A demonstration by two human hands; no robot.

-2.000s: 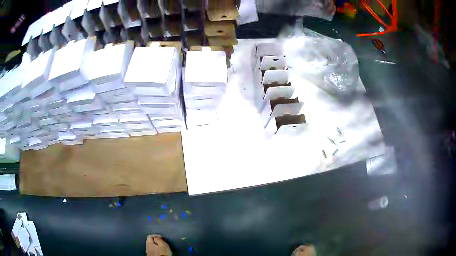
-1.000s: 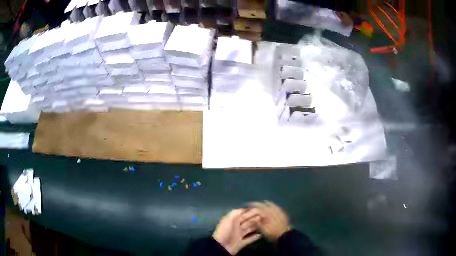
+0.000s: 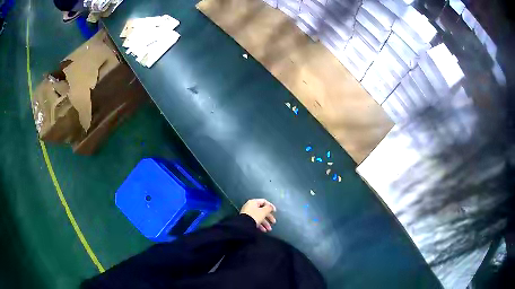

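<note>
My left hand (image 3: 260, 214), bare with a dark sleeve, is over the near edge of the green bench (image 3: 237, 130). Its fingers are loosely curled and a little apart, and I see nothing in it. My right hand is not in view. Small blue and yellow bits (image 3: 320, 160) lie scattered on the bench beyond the hand. A small pile of white carton blanks (image 3: 149, 39) lies at the bench's upper left end. White finished cartons (image 3: 389, 51) stand in packed rows at the upper right, partly blurred.
A brown board (image 3: 316, 84) lies before the cartons, with a white board (image 3: 395, 169) beside it, blurred at right. A blue stool (image 3: 149, 197) stands on the green floor against the bench. A torn cardboard box (image 3: 90, 96) stands on the floor at upper left. Part of a person (image 3: 82, 20) shows beyond.
The view has swung left and tilted, bringing the stool, floor and torn box in. My hands were together over the bench; now only the left shows. The open carton row is no longer distinguishable.
</note>
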